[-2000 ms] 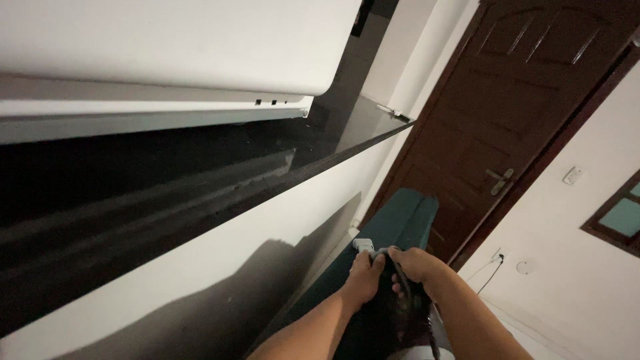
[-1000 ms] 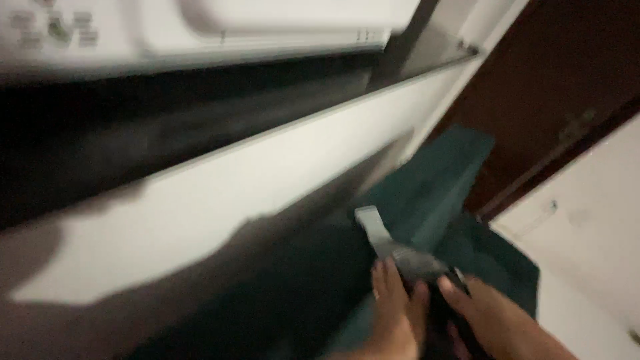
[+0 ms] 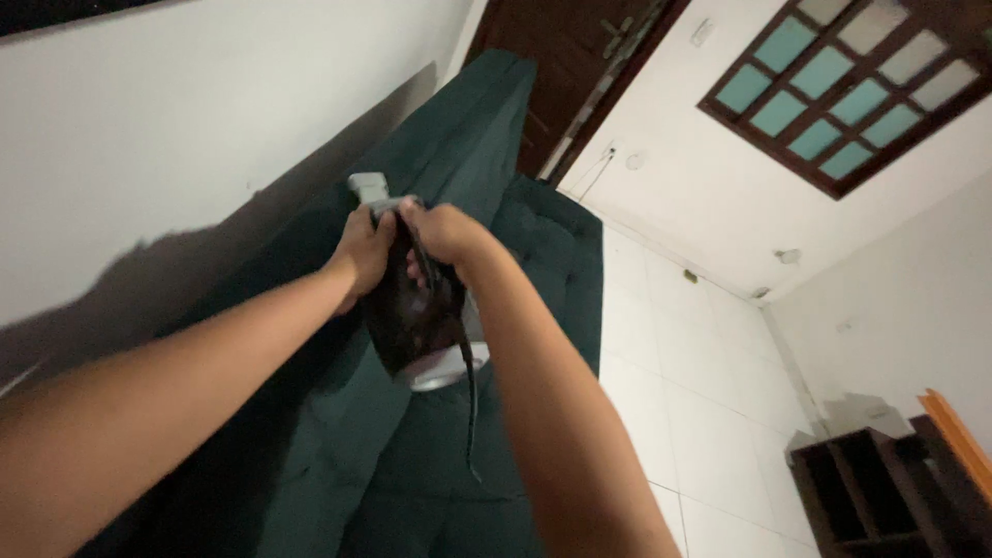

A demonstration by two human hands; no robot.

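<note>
A dark, glossy handheld appliance (image 3: 409,325), possibly a small vacuum cleaner, hangs in front of me above a dark green tufted sofa (image 3: 434,442). Its pale nozzle (image 3: 370,186) points away from me, and a silvery rim shows at its near end. My left hand (image 3: 364,252) grips the left side just behind the nozzle. On the right, my right hand (image 3: 438,236) is closed around the upper part, with some fingertips visible below a dark strap or handle. A thin black cord (image 3: 471,411) dangles from it. Blur hides the finer parts.
The sofa back runs beside a white wall (image 3: 232,116). Beyond it stands a dark wooden door (image 3: 542,77). White floor tiles (image 3: 682,387) lie to the right, with a dark shelf unit (image 3: 860,488) at lower right. A wood-framed window (image 3: 845,85) is at upper right.
The view has swung right and down, bringing more sofa, floor and window into sight. Both hands still hold the appliance, whose dark body now shows more fully.
</note>
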